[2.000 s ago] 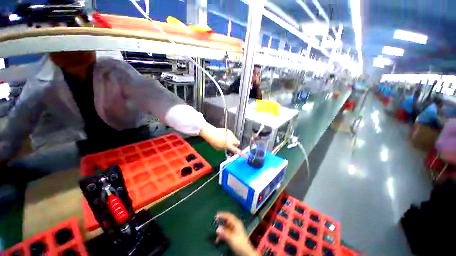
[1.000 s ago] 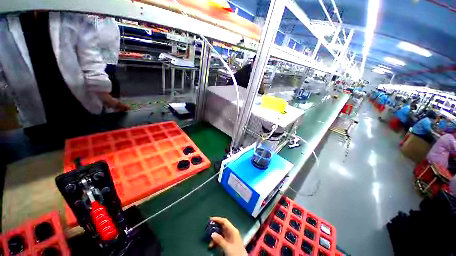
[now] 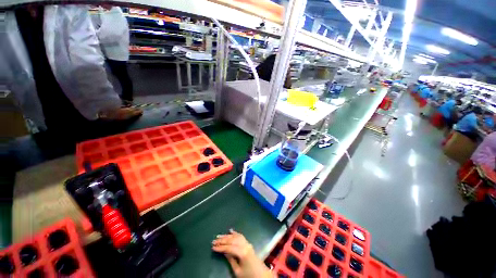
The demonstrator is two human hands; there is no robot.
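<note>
My right hand (image 3: 237, 253) is low in the centre, over the green bench top, palm down with its fingers spread a little. No unit shows in it; its palm side is hidden. My left hand is not in view. The press fixture (image 3: 103, 198) stands at lower left, with its red lever grip (image 3: 116, 227) slanting down towards me. Whether a unit sits in it is hidden. Behind it, the red tray (image 3: 163, 178) holds three black units (image 3: 203, 166) at its right end. The right tray (image 3: 315, 247) holds several black units, some with pale faces.
A blue-topped machine (image 3: 280, 182) with a clear jar (image 3: 287, 158) stands right of centre; a thin tube runs to the fixture. A red tray (image 3: 76, 250) with black units is at lower left. A metal post (image 3: 274, 81) rises behind. A person in a pale coat (image 3: 76, 65) stands opposite.
My right hand held a black unit at its fingertips; now none shows and the fingers are spread. The person opposite has drawn an arm back from the blue machine. The view has turned.
</note>
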